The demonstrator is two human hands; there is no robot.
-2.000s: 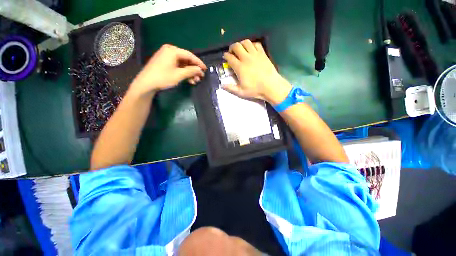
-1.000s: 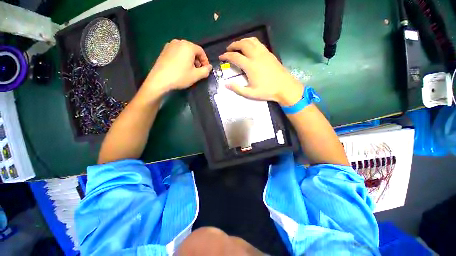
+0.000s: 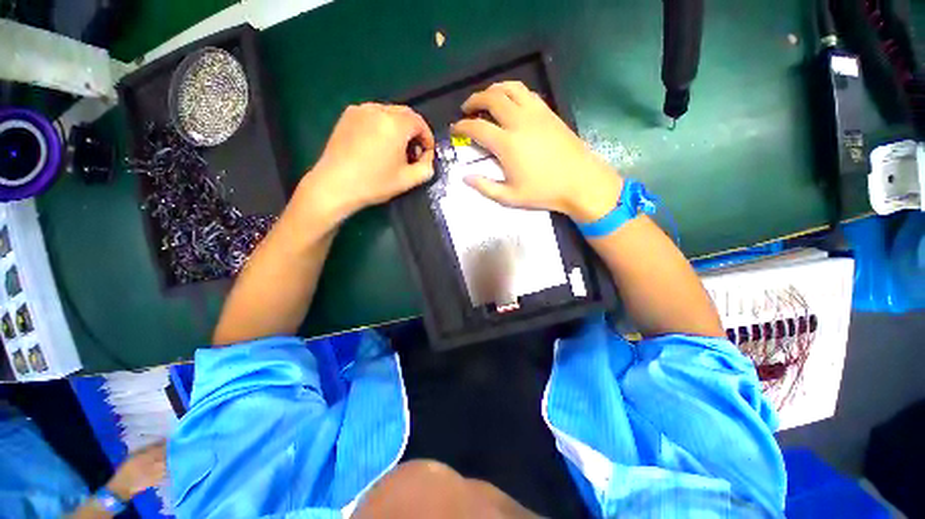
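The opened tablet assembly (image 3: 507, 243), with a large white-silver rectangle, lies in a black thick-rimmed holding fixture (image 3: 434, 294) in front of me. My left hand (image 3: 373, 157) is at the fixture's upper left, thumb and fingertips pinched together at the tablet's upper left corner. Any small part between them is too small to tell. My right hand (image 3: 538, 157), with a blue wrist strap (image 3: 621, 210), lies over the tablet's upper right, fingers curled near a yellow spot. It hides part of the circuitry end.
The parts tray (image 3: 266, 122) on the left holds a round screw dish (image 3: 211, 96) and a dark component pile (image 3: 198, 208). An electric screwdriver (image 3: 682, 51) hangs at upper right. Another person's hand (image 3: 142, 468) shows at lower left.
My left hand has moved right from the fixture's left rim to the tablet's corner. My right hand stays over the tablet. Another person's hand has appeared at lower left.
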